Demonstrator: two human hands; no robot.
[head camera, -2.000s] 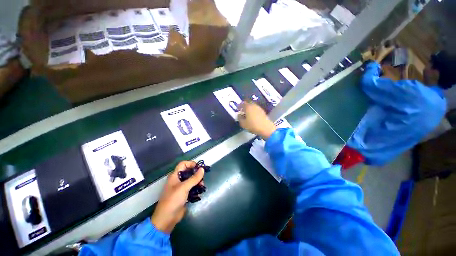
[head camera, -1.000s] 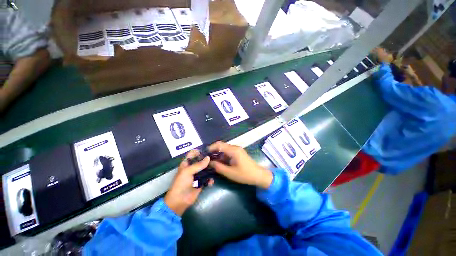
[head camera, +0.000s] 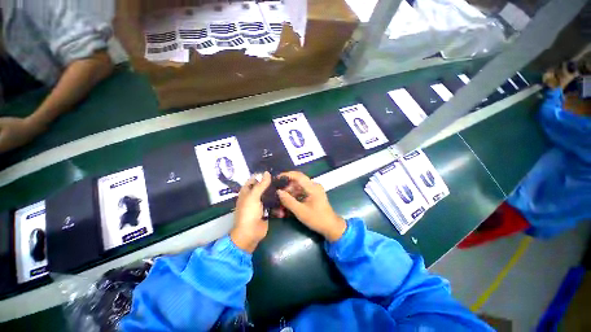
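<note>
My left hand (head camera: 251, 209) is closed around coiled black charging cables (head camera: 276, 194) above the near edge of the belt. My right hand (head camera: 311, 206) touches the same dark bundle with its fingers; how many cables each hand holds cannot be told. Black gift boxes (head camera: 171, 183) lie in a row on the green conveyor belt (head camera: 97, 155), with white manuals (head camera: 223, 170) between the black faces. Dark cables lie on the manual just beyond my left hand and on manuals further left.
A stack of manuals (head camera: 403, 194) lies on the dark green worktable (head camera: 304, 269). A clear plastic bag (head camera: 97, 305) with black cables sits at lower left. Beyond the belt stand a torn carton (head camera: 246, 74) and a slanted metal post (head camera: 466, 81). Other people are at upper left and right.
My right hand has come back from the belt and joined my left hand at the cables. The manual stack and belt items appear further right in view. An arm has appeared at upper left.
</note>
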